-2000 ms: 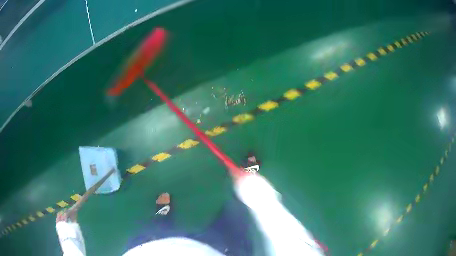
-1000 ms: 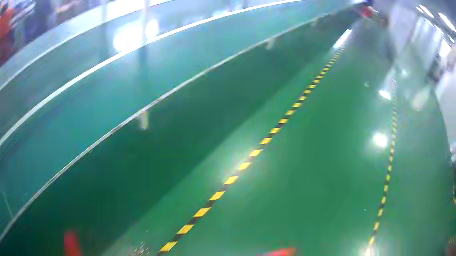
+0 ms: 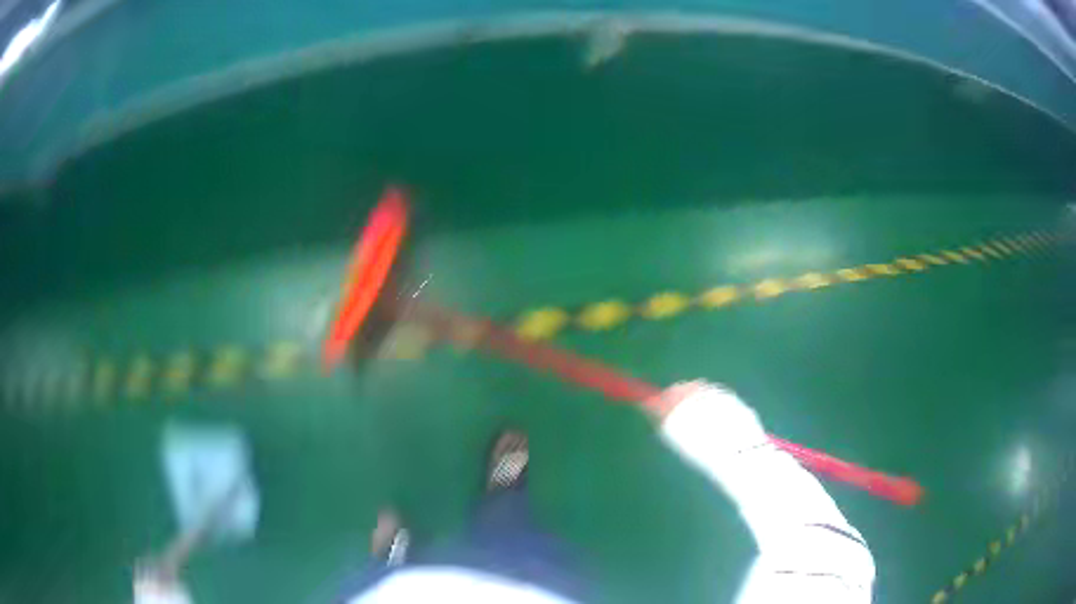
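The orange-red broom head [image 3: 371, 274] is blurred and lies over the striped line, left of centre. Its red handle [image 3: 566, 363] runs down to the right. My right hand [image 3: 676, 399] is closed on the handle, with the pole's end showing beyond the white sleeve. The pale blue dustpan [image 3: 210, 481] is at the lower left, blurred. My left hand [image 3: 157, 578], small and blurred near the bottom edge, holds the brownish dustpan handle [image 3: 198, 531]. A few pale flecks [image 3: 421, 287] show just right of the broom head.
Yellow-and-black floor tape [image 3: 661, 306] crosses the green floor [image 3: 732, 130]. A pale curved edge [image 3: 472, 38] bounds a teal surface at the top. My shoes [image 3: 509, 458] show below the broom. A second striped line [image 3: 991, 552] is at the lower right.
The view has tipped back down from the hall to the floor. Compared with two seconds ago, the broom head is lower, over the striped line, and its handle lies flatter.
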